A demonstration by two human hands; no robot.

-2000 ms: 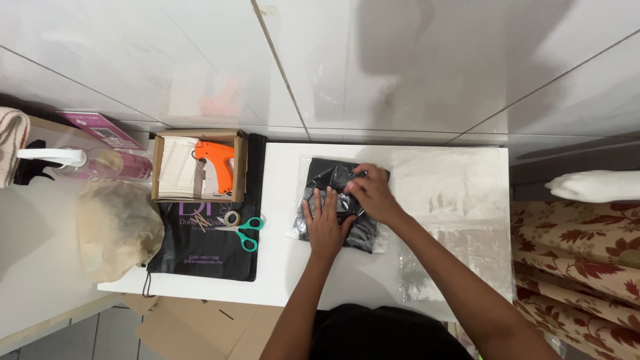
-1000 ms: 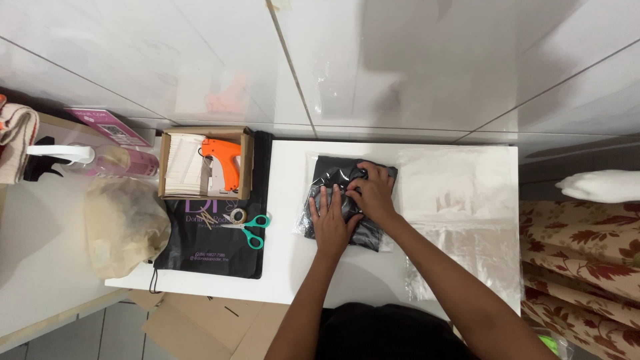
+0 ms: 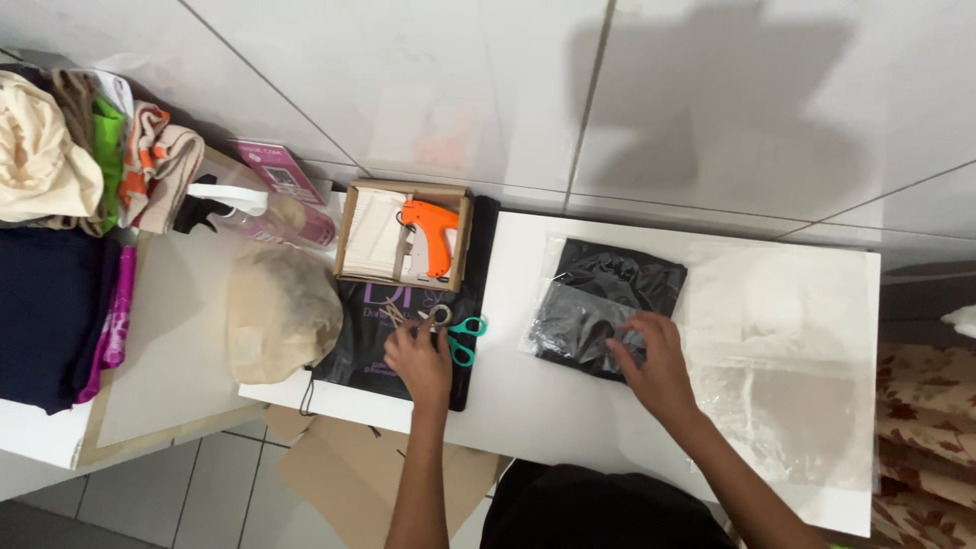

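A folded black garment in a clear plastic bag point(image 3: 602, 305) lies on the white table point(image 3: 534, 404). My right hand point(image 3: 652, 358) is over its lower right corner, thumb and fingers apart; whether it touches the plastic is unclear. My left hand point(image 3: 419, 358) reaches over the black printed bag point(image 3: 366, 343), its fingertips at a small roll of tape point(image 3: 441, 313) beside the green-handled scissors point(image 3: 463, 343). Whether the fingers grip the roll cannot be told. Thin brown sticks or clips point(image 3: 393, 311) lie by those fingers.
A cardboard box point(image 3: 467, 229) holds an orange tagging gun point(image 3: 433, 232) and white tags. Left of it are a spray bottle point(image 3: 297, 221), a filled cloth bag point(image 3: 282, 320) and folded clothes point(image 3: 53, 313). Clear plastic bags point(image 3: 778, 366) lie at the right. Cardboard point(image 3: 343, 480) is below the table.
My left hand has left the bagged black garment and moved left to the scissors and tape. My right hand has shifted to the garment's lower right corner. The view has swung left.
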